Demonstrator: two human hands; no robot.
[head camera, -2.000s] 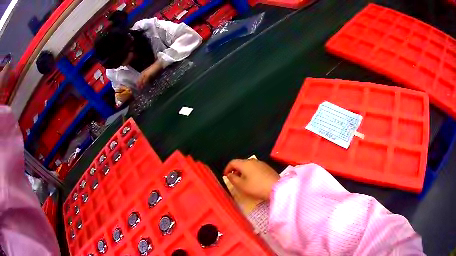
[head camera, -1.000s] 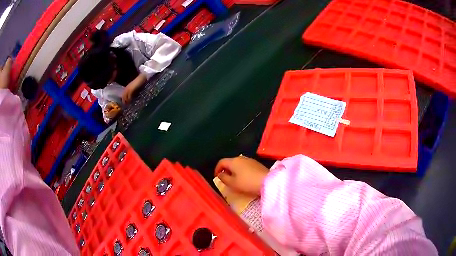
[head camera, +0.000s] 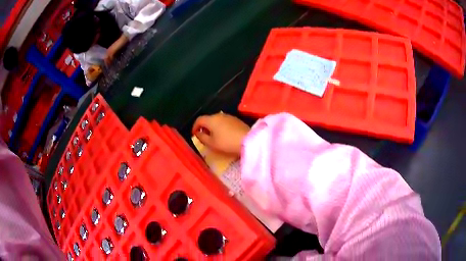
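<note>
My right hand (head camera: 220, 133), in a pink striped sleeve, rests with curled fingers on a yellow paper (head camera: 218, 159) beside the red watch tray. Whether the fingers grip the paper is unclear. The stacked red foam tray (head camera: 176, 159) holds several watch bodies. Some lie with grey case backs (head camera: 137, 196) up, others show black faces (head camera: 211, 240). A second red tray (head camera: 94, 133) with small watches lies to its left. My left hand is out of the picture; only its pink sleeve (head camera: 20, 209) shows at the left edge.
An empty-pocketed red tray (head camera: 393, 92) with a pale blue label (head camera: 305, 72) lies at right, by a blue bin (head camera: 432, 99). Another red tray (head camera: 403, 20) is behind. A small white slip (head camera: 137, 92) lies on the green mat. Another person (head camera: 110, 30) works at upper left.
The view has shifted, so the trays sit higher and more watches show at the bottom. My right hand stays at the yellow paper. My left hand has no visible part in any frame but the middle one.
</note>
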